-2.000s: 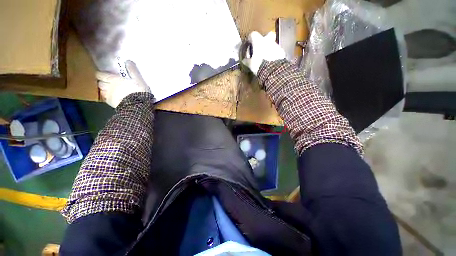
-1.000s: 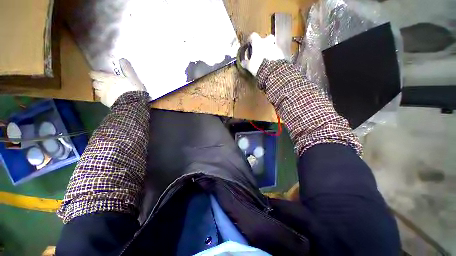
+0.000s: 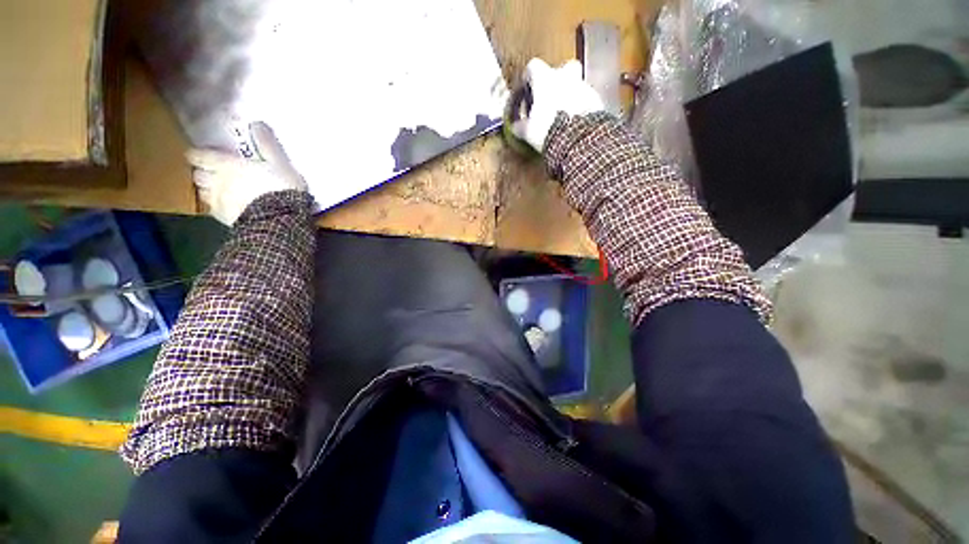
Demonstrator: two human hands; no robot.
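Note:
A large bright silver-white metal panel (image 3: 351, 85) with grey patches lies on the worn wooden bench (image 3: 457, 202). My left hand (image 3: 242, 175), in a white glove, grips the panel's near left corner, thumb on top. My right hand (image 3: 555, 101), in a white glove, holds a small dark curved tool (image 3: 521, 106) at the panel's right edge. Most of the tool is hidden under the hand, so its kind cannot be told.
A cardboard carton (image 3: 48, 85) stands left. A narrow grey metal strip (image 3: 601, 62) lies right of my right hand. Clear plastic film (image 3: 672, 117) and a black sheet (image 3: 781, 149) are farther right. Blue bins (image 3: 48, 356) with pale discs sit below, and a red hose (image 3: 604, 266) hangs near the bench edge.
The view has shifted slightly. My right hand has stayed at the panel's right edge with small movements, and the red hose has changed its curve. My left hand keeps its hold.

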